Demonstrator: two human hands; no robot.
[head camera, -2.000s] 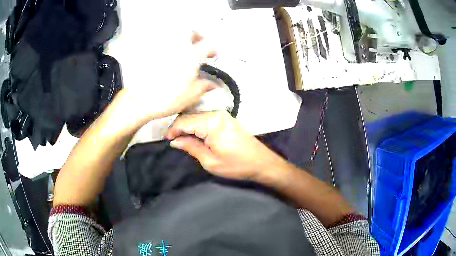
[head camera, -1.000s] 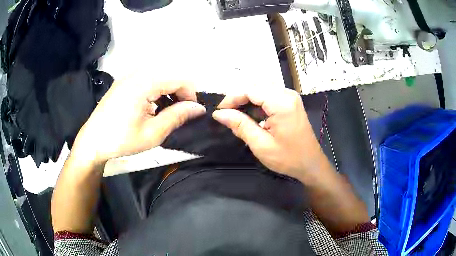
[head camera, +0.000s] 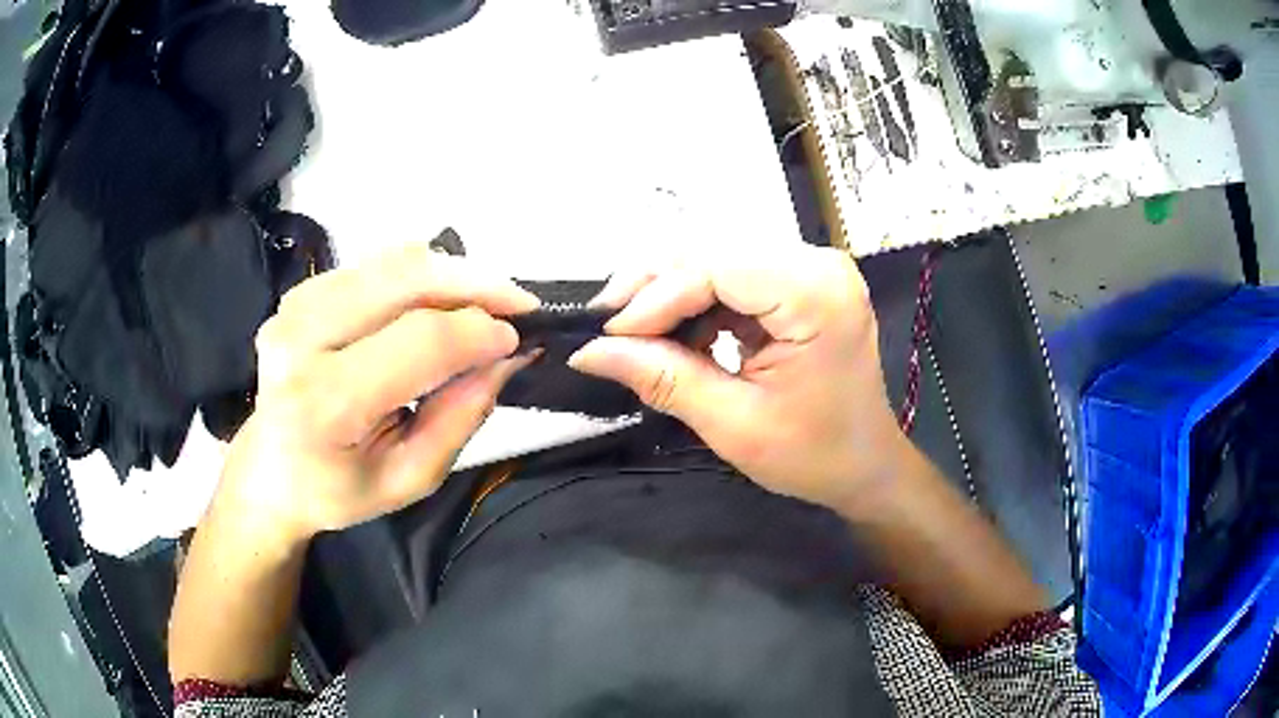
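Note:
My left hand (head camera: 407, 379) and my right hand (head camera: 743, 358) are held close together above the table's front edge. They pinch a black fabric piece (head camera: 568, 382) between thumbs and fingers. A pale toothed or stitched line shows on its upper rim between my fingertips. The fingers hide much of the piece, so I cannot tell whether it is a single panel or panel with band.
A heap of black work pieces (head camera: 154, 267) lies at the left of the white tabletop (head camera: 631, 154). A single black rounded piece (head camera: 407, 14) lies at the top. The sewing machine base (head camera: 898, 140) stands upper right, a blue crate (head camera: 1178, 491) at right.
The black band seen two seconds ago on the table is no longer visible there. Since one second ago, my left fingers have shifted on the held piece, and its pale-lined rim now shows.

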